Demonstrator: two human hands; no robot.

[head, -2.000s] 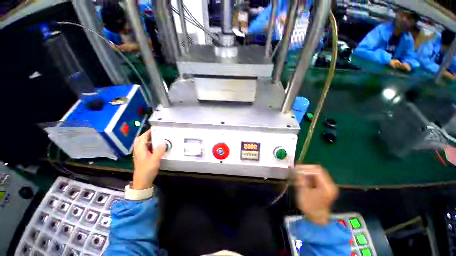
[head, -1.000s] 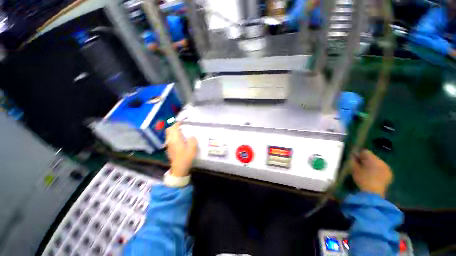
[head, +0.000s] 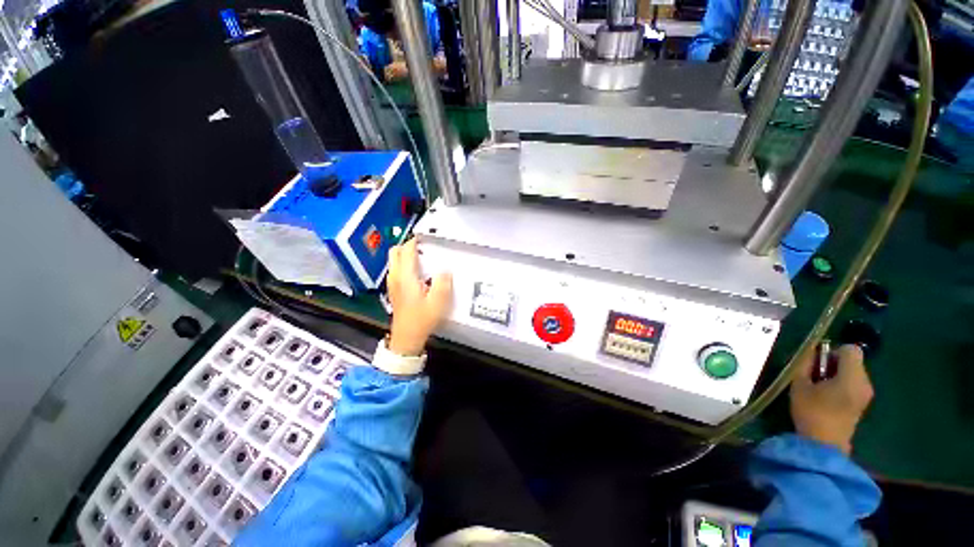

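Observation:
The press's white front panel (head: 582, 321) is in front of me, with a red button (head: 552, 323), a display with red digits (head: 631, 338) and a green button (head: 719, 361). A metal block (head: 598, 176) sits under the upper plate (head: 619, 102). My left hand (head: 419, 305) rests at the panel's left end, thumb apart, with no object seen in it; it hides the left button. My right hand (head: 833, 395) is right of the panel, fingers closed on a small dark, shiny object (head: 823, 361), mostly hidden.
A white tray of pale cells (head: 230, 427) lies at lower left. A tray with bright squares (head: 709, 531) is cut off at the bottom. A blue control box (head: 342, 219) stands left of the press. A yellowish hose (head: 908, 192) curves past the right post. Black caps (head: 861, 337) lie behind my right hand.
The view has turned, so the press sits further right and tilted. My left hand stays at the panel's left end. My right hand is further from the panel, and the small object in it now shows.

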